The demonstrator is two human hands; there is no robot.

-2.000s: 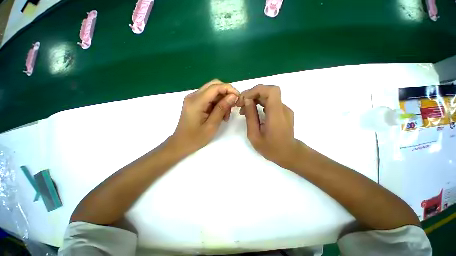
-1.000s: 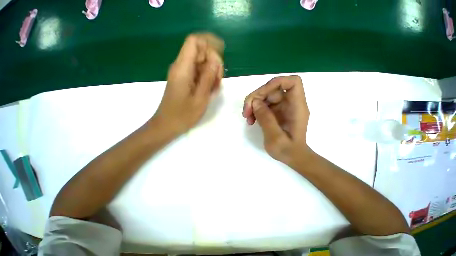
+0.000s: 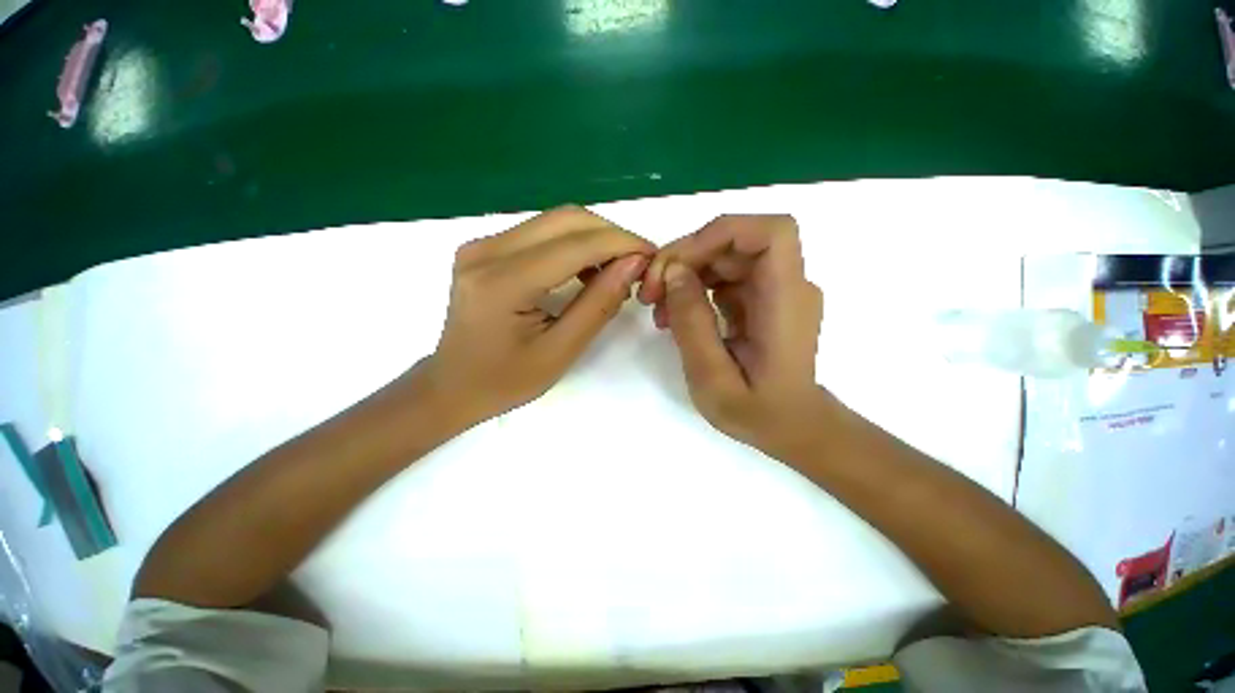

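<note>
My left hand (image 3: 535, 318) and my right hand (image 3: 745, 325) meet at their fingertips above the white table, near the belt's edge. The thumb and index finger of each hand are pinched together. Anything between the fingertips is too small to make out. A thin whitish scrap (image 3: 631, 177) lies on the green belt just beyond my hands. The translucent glue bottle (image 3: 1036, 341) lies on its side at the right, its yellow-green tip over the printed bags.
Pink parts (image 3: 80, 73) are spaced along the far side of the green belt (image 3: 406, 129). A green block (image 3: 76, 496) and a green strip (image 3: 25, 467) lie at the left of the white table (image 3: 447, 555). Printed bags (image 3: 1117, 460) lie at the right; clear plastic is at lower left.
My left hand has come back from over the belt to my right hand, and their fingertips meet again. A whitish scrap now shows on the belt. The pink parts have shifted in view.
</note>
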